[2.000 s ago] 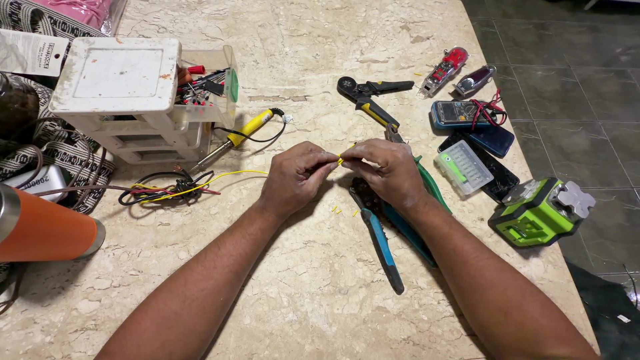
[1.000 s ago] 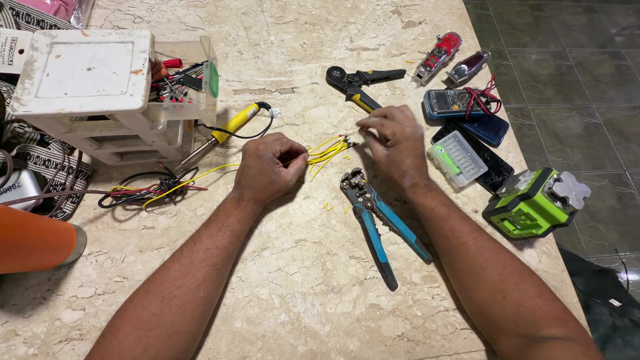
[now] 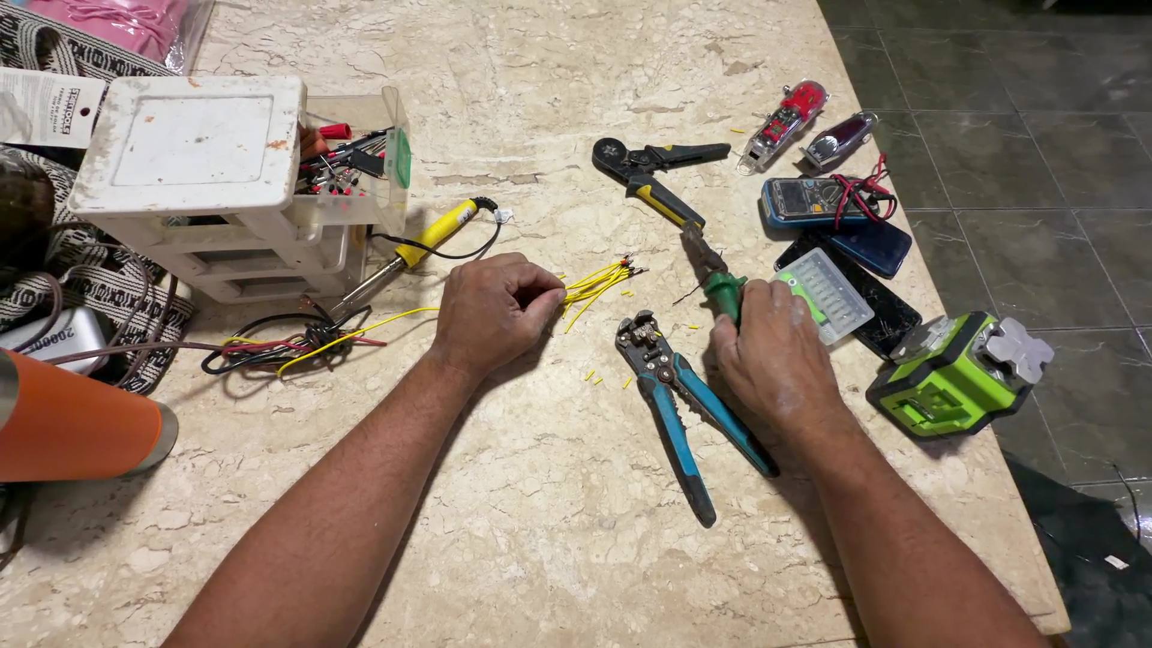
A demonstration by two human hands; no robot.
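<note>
My left hand [image 3: 497, 310] holds a thin yellow wire between thumb and fingertips; the wire [image 3: 382, 319] runs left to a cable tangle. Right beside these fingertips lies a bunch of short yellow wires [image 3: 594, 286] with dark ends. My right hand [image 3: 778, 346] is closed around the green handles [image 3: 723, 292] of pliers whose worn metal jaws [image 3: 700, 249] point up and away. Between the hands lies a blue-handled wire stripper [image 3: 664, 371], its handles spread. Beyond it rests a black and yellow crimping tool [image 3: 650, 171]. Small yellow insulation bits [image 3: 592, 377] are scattered near the stripper.
At left stand a white drawer unit [image 3: 193, 144], a yellow soldering iron [image 3: 436, 234] and an orange tumbler [image 3: 81, 418]. Along the right edge are a multimeter [image 3: 796, 200], a clear compartment box [image 3: 832, 297], a phone [image 3: 886, 319], a green laser level [image 3: 945, 378] and two clear-bodied tools [image 3: 787, 121].
My right hand has moved away from the wires and taken hold of the green-handled pliers. The left hand stays by the yellow wire bunch, which two seconds ago was not visible between both hands.
</note>
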